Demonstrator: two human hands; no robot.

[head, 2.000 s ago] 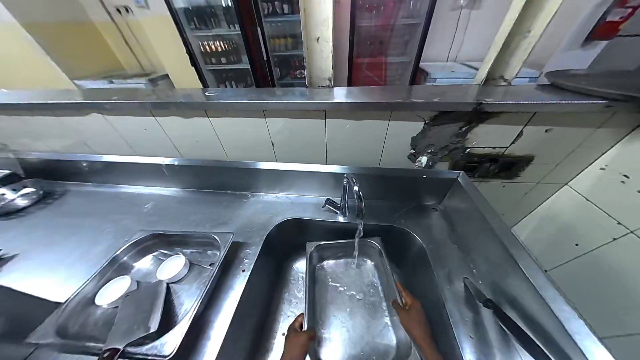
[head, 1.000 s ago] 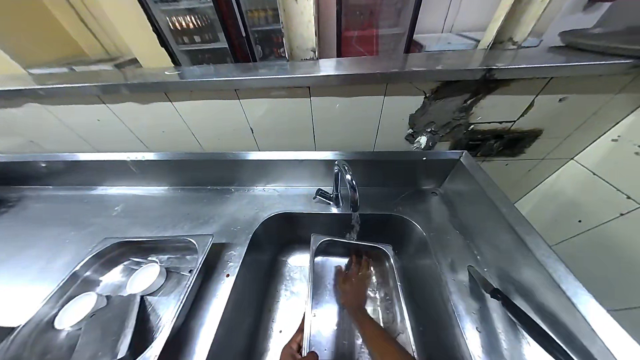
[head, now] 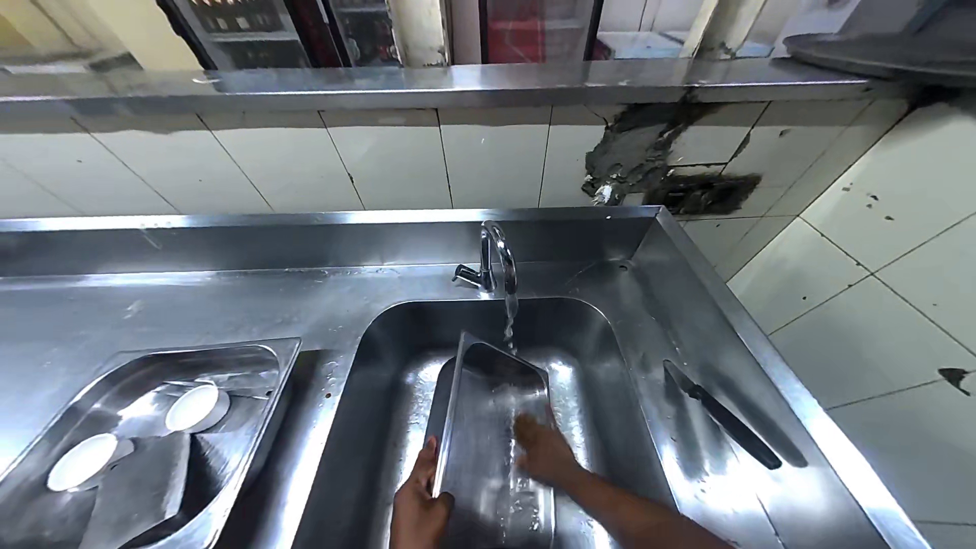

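A rectangular stainless steel pan (head: 488,427) is tilted inside the sink basin (head: 404,335). My left hand (head: 421,496) grips its left rim near the lower end. Inside the pan, my right hand (head: 543,450) lies against the metal, blurred, with its fingers partly hidden. Water runs from the curved chrome faucet (head: 499,255) at the pan's far end, and wet streaks show on the pan's inner surface.
Left of the sink, a larger steel tray (head: 286,374) holds two white bowls (head: 197,408) and a flat metal blade (head: 141,488). A black-handled knife (head: 732,423) lies on the right drainboard. A steel ledge (head: 343,88) runs above the tiled wall.
My right hand has gone from the pan's right rim to its inside, and since a second ago it has moved toward me. The pan, flatter two seconds ago, is now tilted.
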